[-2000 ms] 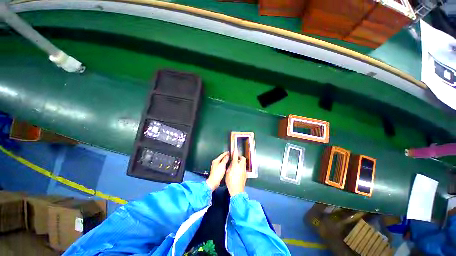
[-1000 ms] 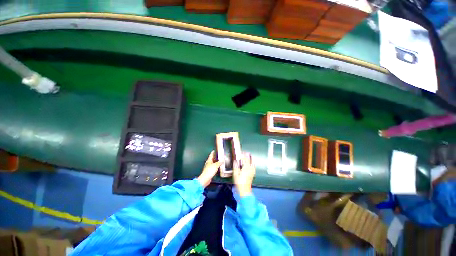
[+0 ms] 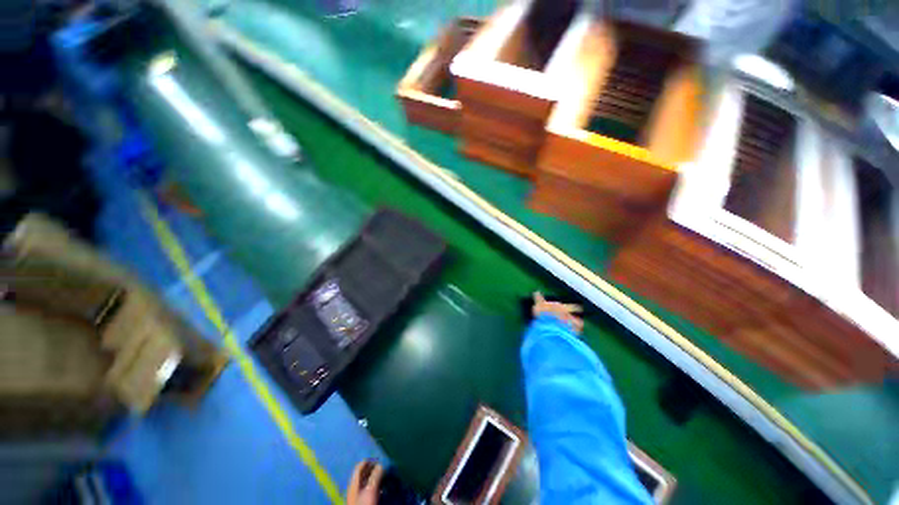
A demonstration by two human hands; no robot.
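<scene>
My right hand reaches out to the raised green strip, over a small black pad whose dark edges show beside the fingers. Blur hides whether the fingers grip it. A wooden housing with a pale inner rim and dark opening stands on the bench near the lower edge, with no hand on it. My left hand is at the bottom edge, cut off and blurred, left of the housing; its grip cannot be told. A black tray holds two electronic modules in its nearer pockets.
A pale yellow-edged rail crosses behind my right hand. Behind it stand tall stacks of wooden housings. Another housing is partly hidden by my right sleeve. A second dark pad lies on the strip. Cartons are at left.
The view has swung left and turned. My right hand has left the housing and reached to the black pad. My left hand has also let go and is now at the lower edge.
</scene>
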